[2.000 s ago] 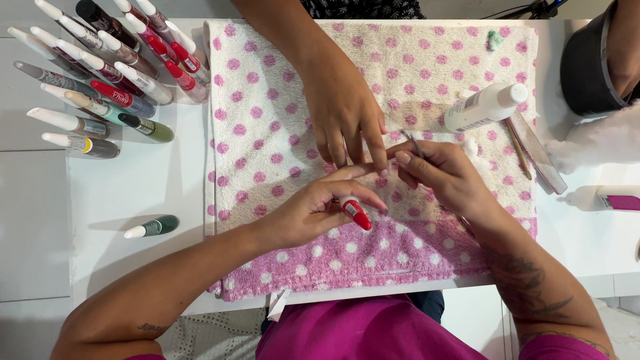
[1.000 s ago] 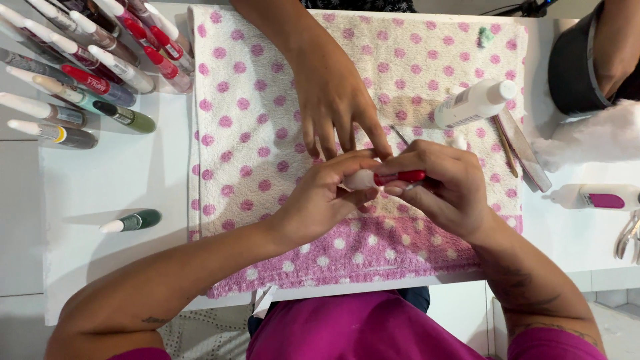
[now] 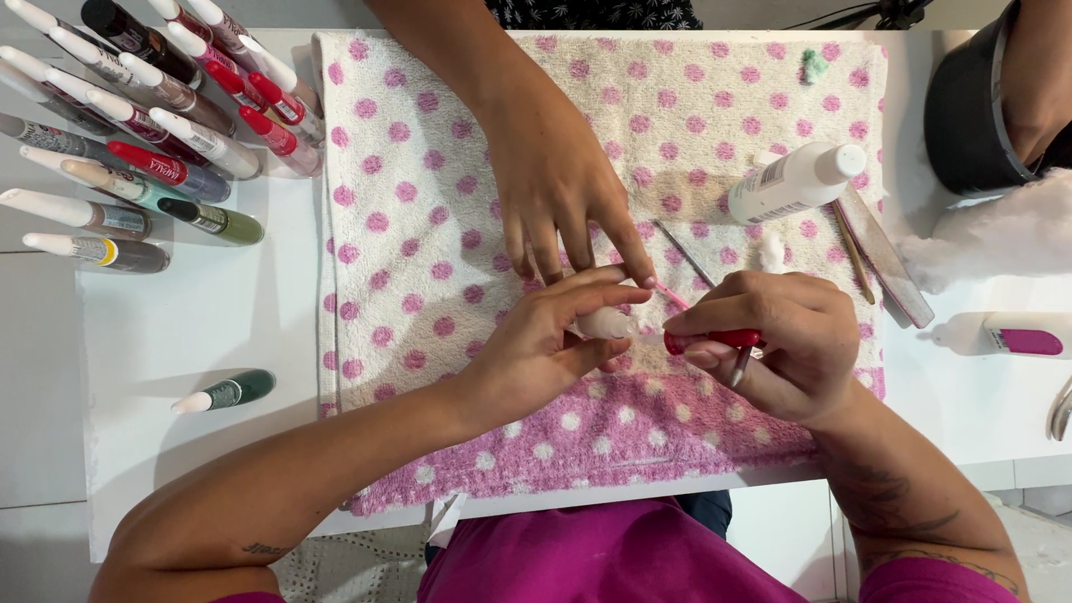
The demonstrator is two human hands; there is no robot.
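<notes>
My left hand (image 3: 544, 343) holds a small nail polish bottle (image 3: 606, 323) of pale polish on its side, its neck toward the right. Between the thumb and fingers of my right hand (image 3: 770, 343) is the red cap (image 3: 712, 339) with its brush, the brush end close to the bottle's neck. A thin metal tool (image 3: 685, 255) also passes through the right hand, one end sticking out above and one below. Another person's hand (image 3: 561, 176) lies palm down on the polka-dot towel (image 3: 402, 226), its index fingertip touching or just beside my left fingers. A pinkish thin line shows near that fingertip.
Several nail polish bottles (image 3: 201, 146) crowd the upper left; a dark green one (image 3: 241, 389) lies below. At right are a white plastic bottle (image 3: 783, 184), a nail file (image 3: 888, 260), a wooden stick (image 3: 854, 255), cotton (image 3: 997, 226) and a black bowl (image 3: 967, 117) with the person's other hand in it.
Two seconds ago the red-capped bottle sat in my left hand while my right held the metal tool at the person's fingers. Since then my right hand has taken the cap, now apart from the bottle.
</notes>
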